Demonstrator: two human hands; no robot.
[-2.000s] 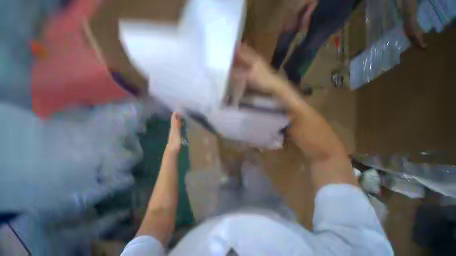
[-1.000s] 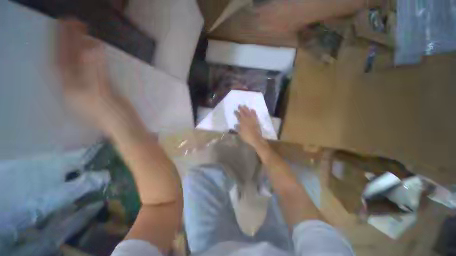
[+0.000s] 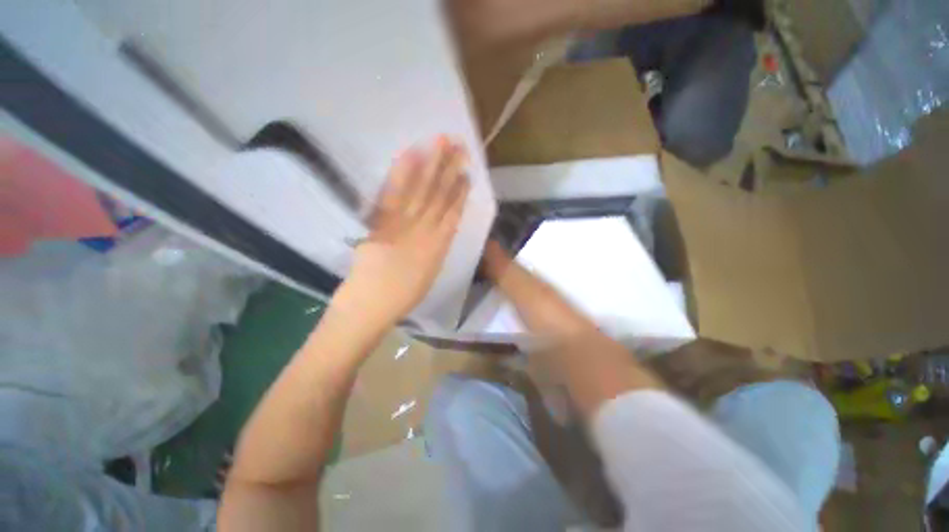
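Observation:
A large printed carton (image 3: 312,62), white with dark stripes, slants across the upper left. My left hand (image 3: 421,208) lies spread on its white panel, fingers apart. An open carton with a white foam block (image 3: 583,179) and dark contents stands in front of my knees, its brown panel spread to the right. A white flap (image 3: 604,265) lies over its opening. My right hand (image 3: 497,260) reaches in under the edge of the printed carton; its fingers are hidden, so its grip cannot be told.
A brown cardboard panel (image 3: 801,260) extends right. Another person's dark-clothed leg (image 3: 708,94) is at the top. Clear plastic wrap (image 3: 104,333) and a red surface (image 3: 47,197) are at left. Yellow bottles (image 3: 874,400) lie at lower right.
My left hand has come from the upper left onto the white panel, which now reaches further right. My right hand has moved from on the white flap to the opening's left side.

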